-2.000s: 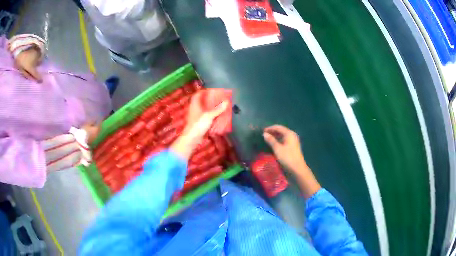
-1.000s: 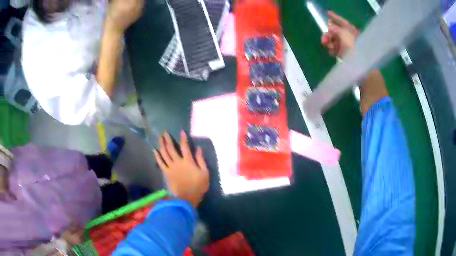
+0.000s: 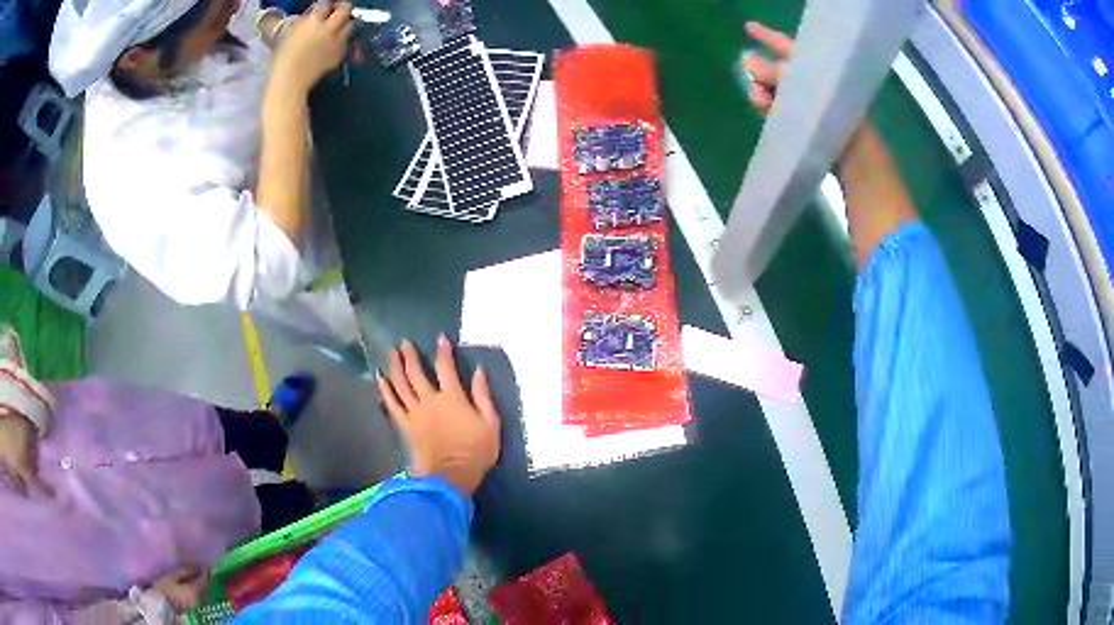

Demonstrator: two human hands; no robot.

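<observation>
A red bubble strip (image 3: pixel 623 397) lies lengthwise on a white backing sheet (image 3: pixel 544 415) on the dark green bench. Several blue-purple circuit boards (image 3: pixel 618 261) sit in a row on it. My left hand (image 3: pixel 442 421) rests flat at the bench's near left edge, fingers spread and empty, left of the sheet. My right hand (image 3: pixel 767 71) reaches over the green conveyor at the top, beyond the strip. A grey post hides part of it. Its fingers show, but whether they hold something cannot be told. A red pack (image 3: pixel 552 595) lies at the bottom.
A grey post (image 3: pixel 800 147) rises between strip and right arm. Black sheets with white lines (image 3: pixel 470 128) lie at the upper left of the bench. A person in white (image 3: pixel 183 183) works there; one in pink (image 3: pixel 134 488) is lower left. A green crate (image 3: pixel 299 525) stands beside the bench.
Two seconds ago my hands were over the crate and a red pack; the view has since shifted to the strip. Since one second ago, my right hand shows slightly farther up and left.
</observation>
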